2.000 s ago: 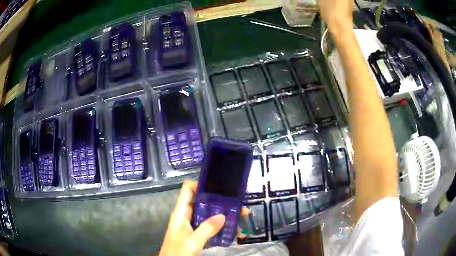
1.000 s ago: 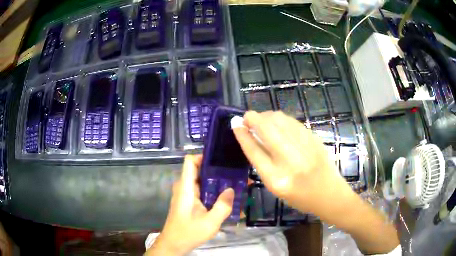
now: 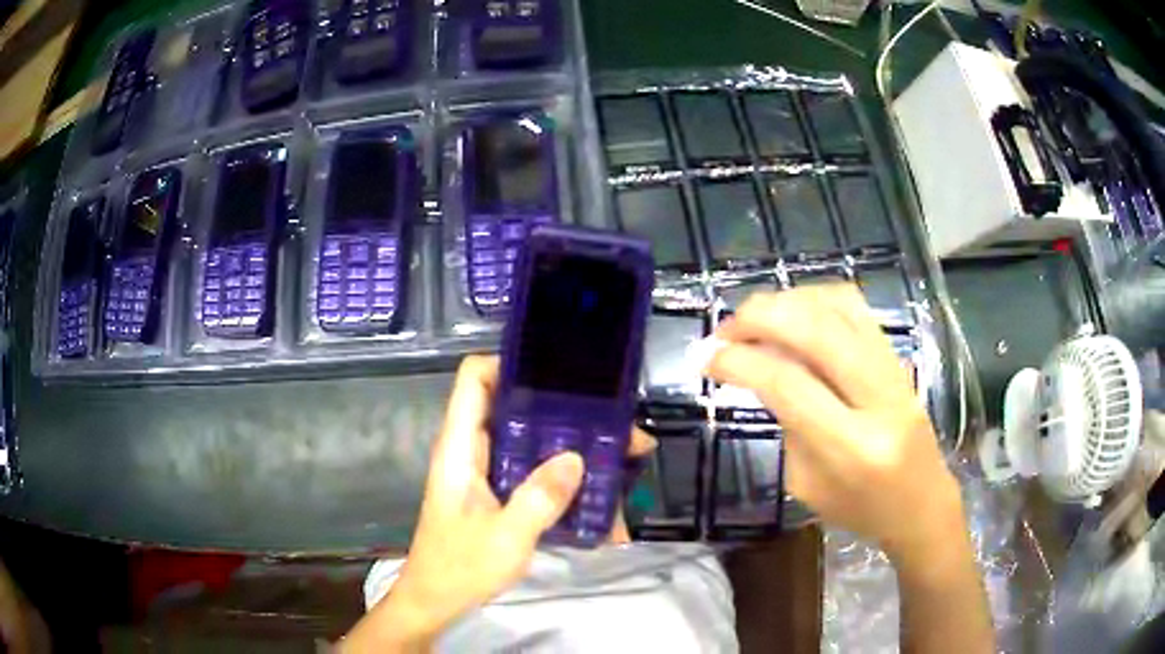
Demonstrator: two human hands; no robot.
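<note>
My left hand (image 3: 492,511) holds a purple keypad phone (image 3: 574,371) upright, thumb on its keys, with the dark screen facing me. My right hand (image 3: 830,396) is right of the phone, apart from it, over the lens tray (image 3: 732,230). Its thumb and fingers are pinched together, with a small white bit at the tips, probably a wiping cloth (image 3: 707,354); most of it is hidden. The lens tray holds a grid of black-framed lenses. The clear phone tray (image 3: 192,364) at the left holds two rows of purple phones.
A white box (image 3: 952,153) with a black part and red light stands at the right. A white fan (image 3: 1086,415) is below it. A pale cable (image 3: 952,332) runs beside the lens tray. Crinkled clear film (image 3: 894,588) lies at the lower right. The bench's near edge crosses below the phone tray.
A second ago my right hand was on the phone's screen with the white piece; it has moved right, off the phone. My left hand still holds the phone.
</note>
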